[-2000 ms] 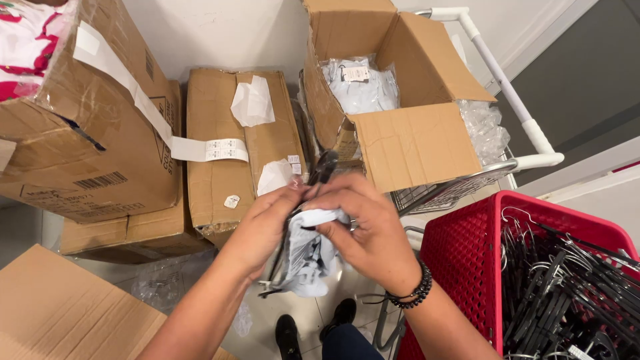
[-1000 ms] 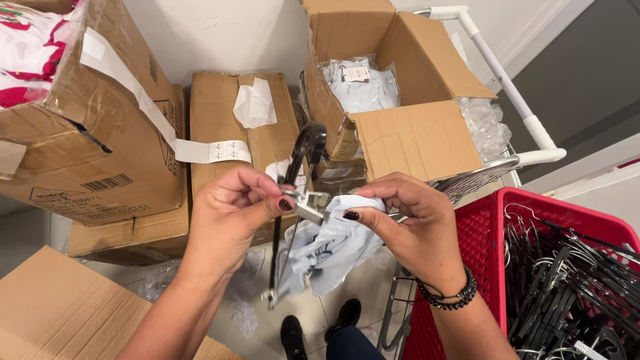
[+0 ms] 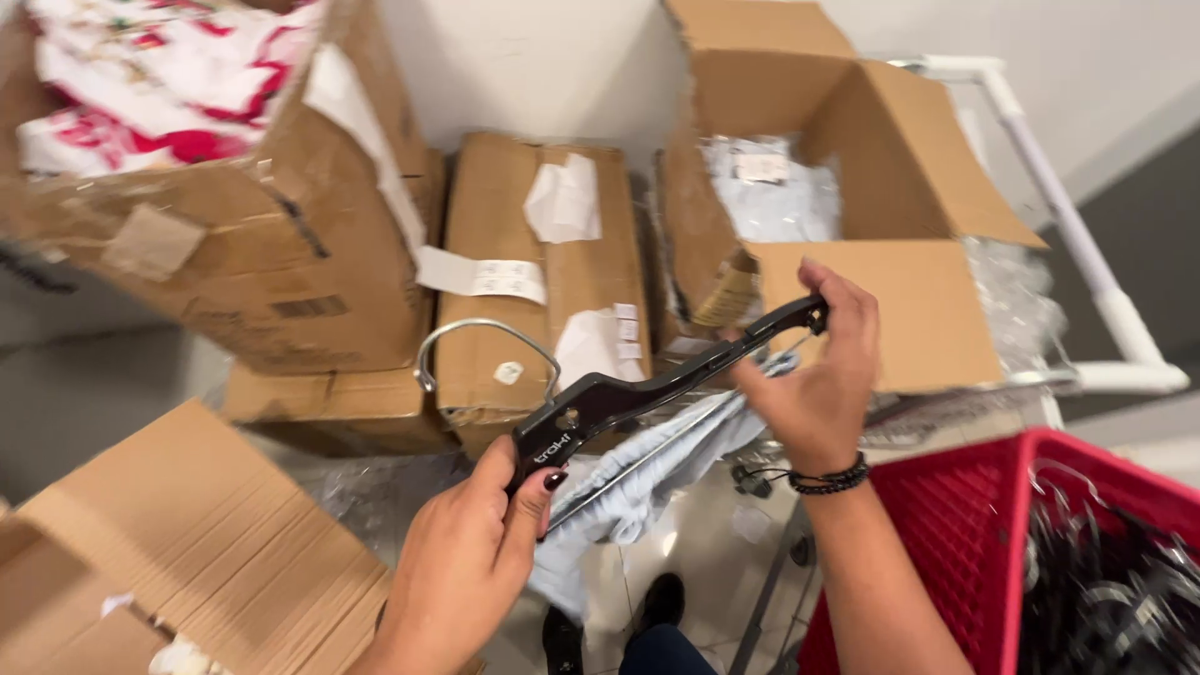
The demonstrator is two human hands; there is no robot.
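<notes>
My left hand [image 3: 487, 544] grips the black plastic clothes hanger [image 3: 647, 389] near its metal hook, thumb on the front. At the hanger's far right end is my right hand [image 3: 816, 375], fingers and thumb spread around the tip; whether it grips the hanger cannot be told. A light blue garment [image 3: 647, 469] hangs just under the hanger on a thin metal bar and reaches down past my left hand. More folded light blue clothing [image 3: 773, 192] in clear plastic, with a tag, lies inside the open cardboard box at the upper right.
A red plastic basket [image 3: 937, 534] of black hangers stands at the lower right. Behind it is a cart with a white tubular handle [image 3: 1078, 206]. Cardboard boxes [image 3: 487, 206] stand along the wall, one [image 3: 253, 272] holding red-and-white fabric. An open carton [image 3: 206, 534] lies lower left.
The hanger has turned from upright to slanting across the view, its hook to the left. My right hand has moved from the blue cloth to the hanger's far end.
</notes>
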